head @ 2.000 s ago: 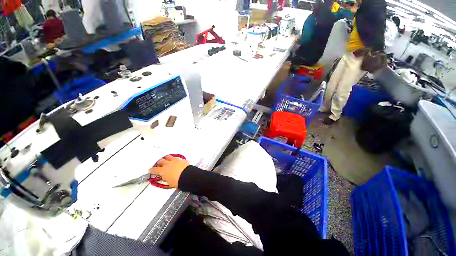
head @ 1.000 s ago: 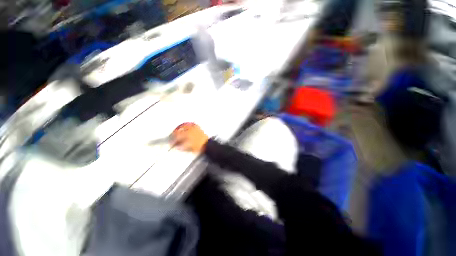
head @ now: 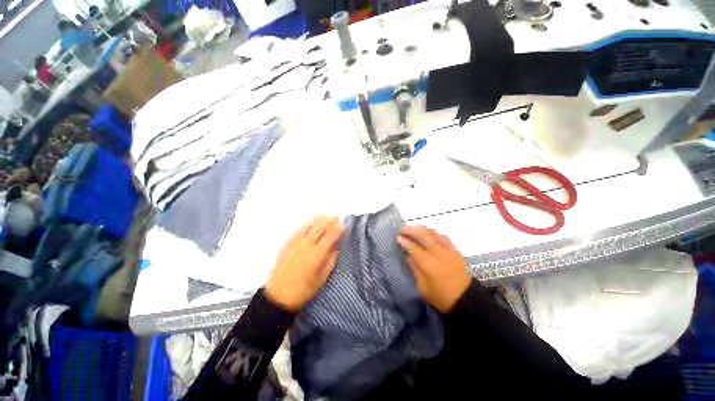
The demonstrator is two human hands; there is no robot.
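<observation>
The checked garment piece runs from the table's front edge into the lap and joins white fabric lying left of the needle area. My left hand lies on the cloth's left edge, fingers forward. My right hand holds its right edge. Both hands are short of the presser foot. The red-handled scissors lie on the machine bed at the right, untouched, blades pointing left.
A stack of cut pieces lies at the back left. The machine head with black strips spans the back. A measuring tape lines the front edge. Blue crates stand lower left; white cloth hangs at the lower right.
The view has swung left to the needle area. My right hand has let go of the scissors and moved to the checked cloth. My left hand has come into view.
</observation>
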